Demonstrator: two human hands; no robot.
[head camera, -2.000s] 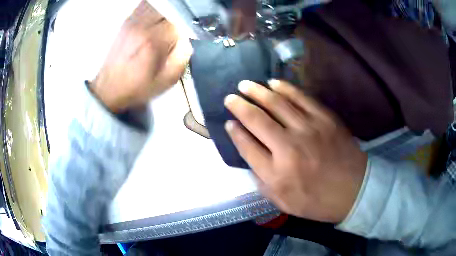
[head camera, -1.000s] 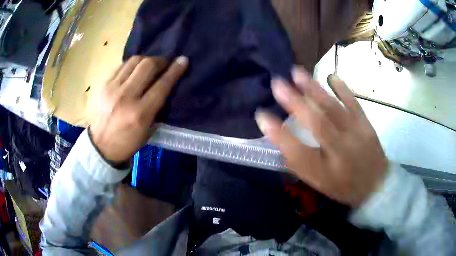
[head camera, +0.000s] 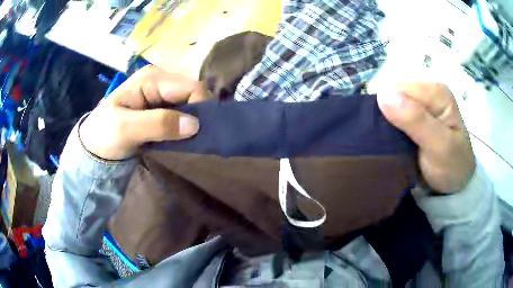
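Note:
A navy band runs across the middle of the head view, stretched fairly straight between my hands. Brown cloth hangs below it over my lap. A white loop hangs from the band's lower edge near the middle, over the brown cloth. My left hand pinches the band's left end, thumb in front. My right hand grips the band's right end, thumb along its upper edge; some of its fingers are hidden.
Plaid fabric lies on the table behind the band, beside a brown cloth part. The yellowish table edge is at upper left. The white table and part of a machine are at right. Dark cloth piles lie at left.
The cloth has been lifted from the table and turned, showing the navy band, brown cloth and white loop. Both hands now grip the band. Plaid fabric has come into view.

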